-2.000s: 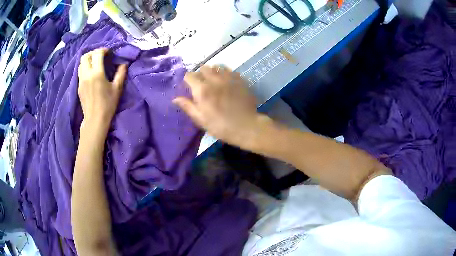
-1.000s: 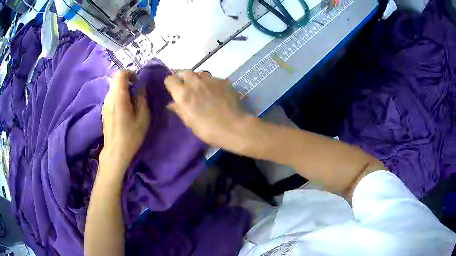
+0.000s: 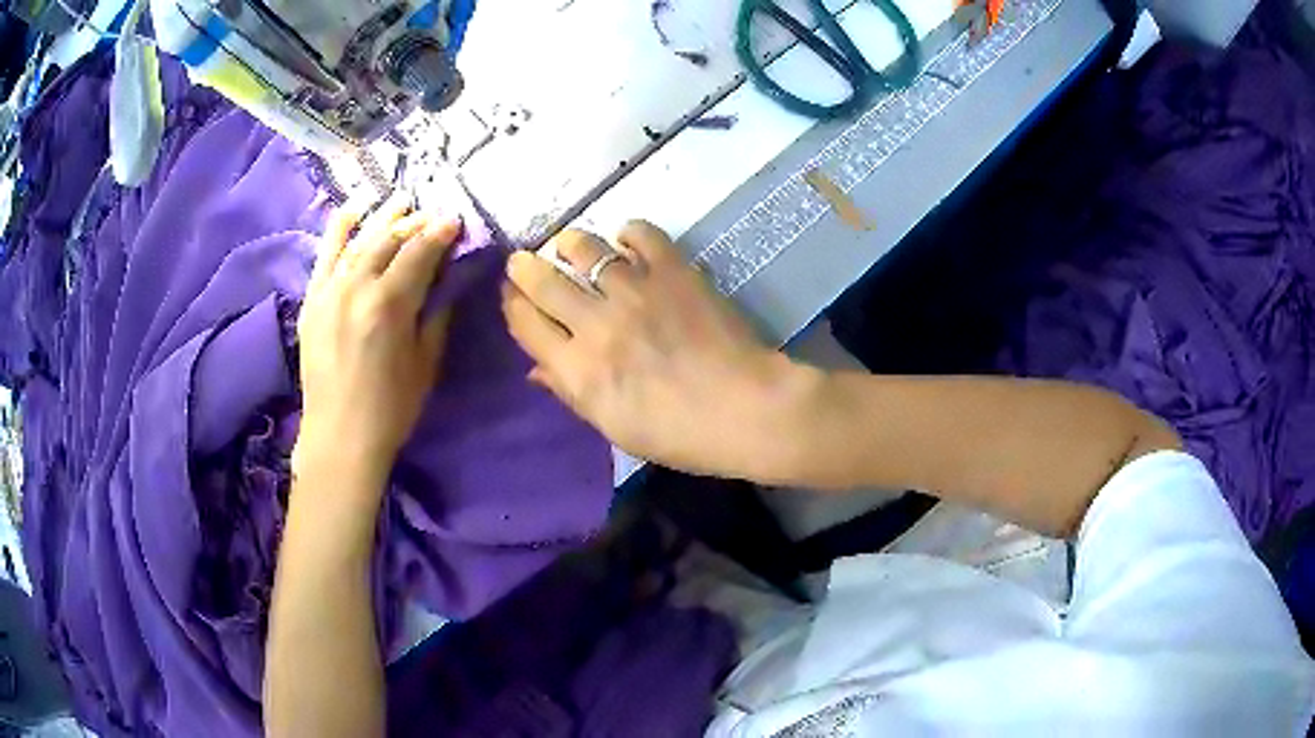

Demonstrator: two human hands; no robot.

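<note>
The purple garment piece [image 3: 505, 461] lies under both hands, with folds draped to the left and over the table edge. My left hand [image 3: 372, 325] lies on the cloth just in front of the presser foot area, fingers bent and pressing the cloth. My right hand [image 3: 642, 346], with a ring on one finger, rests at the cloth's right edge, fingertips down on cloth and table; whether it grips the cloth is hidden. The sewing machine head [image 3: 310, 65] with its dark round knob stands at the upper left, its foot close to my left fingertips.
Green-handled scissors [image 3: 829, 58] lie on the table beyond my right hand. Orange-handled snips [image 3: 984, 18] are at the top edge. A measuring scale [image 3: 851, 166] runs along the table's front. A purple garment bundle [image 3: 1154, 317] is at the right. Dark thread scraps lie on the top.
Both hands have come to the needle area, the left moving right along with the cloth. Since a second ago the right hand has flattened and shifted slightly right, and the cloth edge lies flatter.
</note>
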